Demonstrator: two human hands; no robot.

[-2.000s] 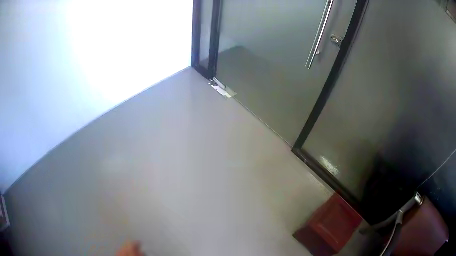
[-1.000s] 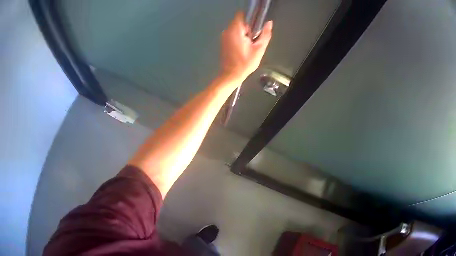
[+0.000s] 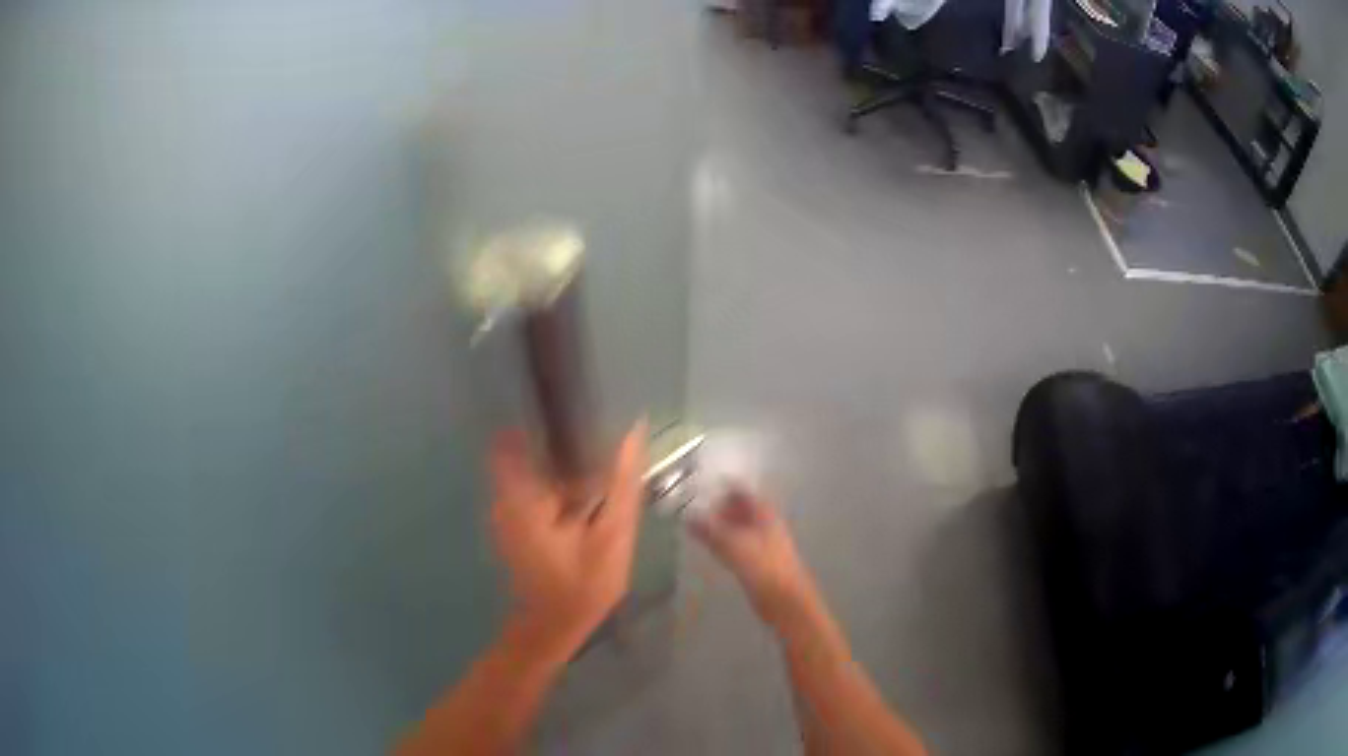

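A frosted glass door fills the left side. Its dark-looking pull handle is blurred, with a bright blurred patch at its upper end. My left hand is around the handle's lower part, thumb and fingers on either side. A silver metal lock part sits at the door's edge, between my hands. My right hand is just right of this part, with fingers bent and blurred; whether it touches or holds anything cannot be told.
Grey floor lies beyond the door edge. A black padded seat or sofa stands at the lower right. A wheeled chair and dark desks with clutter are at the back. A white-edged floor section is at the upper right.
The view has turned from the closed door with the red stool to the room beyond the door's edge. My left hand is still at the handle; my right hand has come into view.
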